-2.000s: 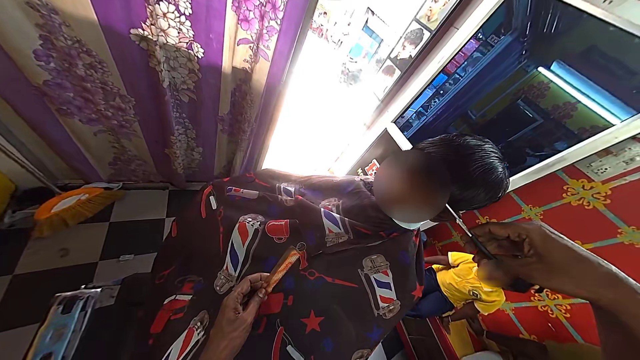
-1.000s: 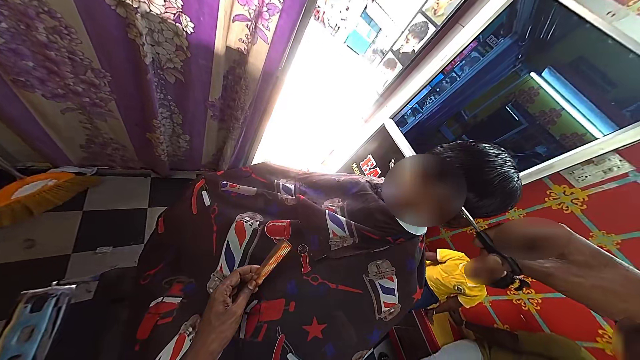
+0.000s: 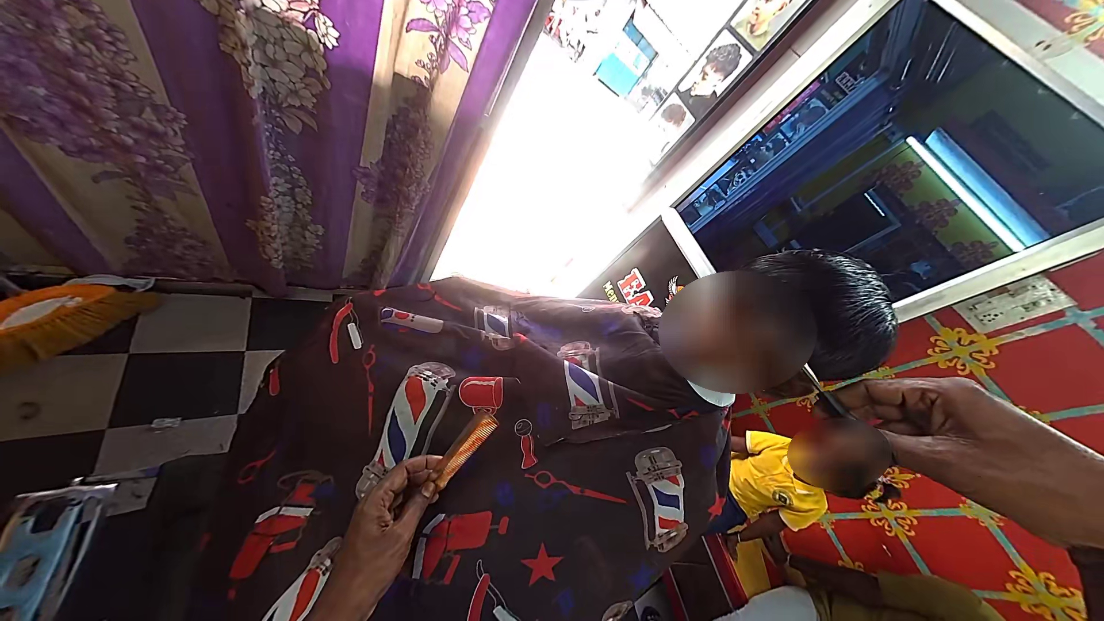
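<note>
A seated person (image 3: 849, 315) with short dark hair wears a dark barber's cape (image 3: 535, 483) printed with barber poles, scissors and chairs, and a white strip at the neck. My left hand (image 3: 388, 509) pinches an orange comb (image 3: 467, 450) between thumb and fingers, over the front of the cape. At the side of the person's head, my right hand (image 3: 923, 414) grips a slim tool with a dark handle (image 3: 830, 404) and a thin bright blade, likely a razor. The blade's end lies close to the skin near the ear and neck; whether it touches cannot be told.
A large mirror (image 3: 862, 172) in a white frame stands beyond the head. Behind my right hand, another person in a yellow shirt (image 3: 768, 474) is near the red patterned wall (image 3: 1031, 371). Purple floral curtains (image 3: 345, 129) hang at left, above an orange broom or brush (image 3: 69, 319) on the checkered floor.
My left hand stays over the cape with the comb. My right hand remains beside the head with the tool, its wrist and fingers turned somewhat.
</note>
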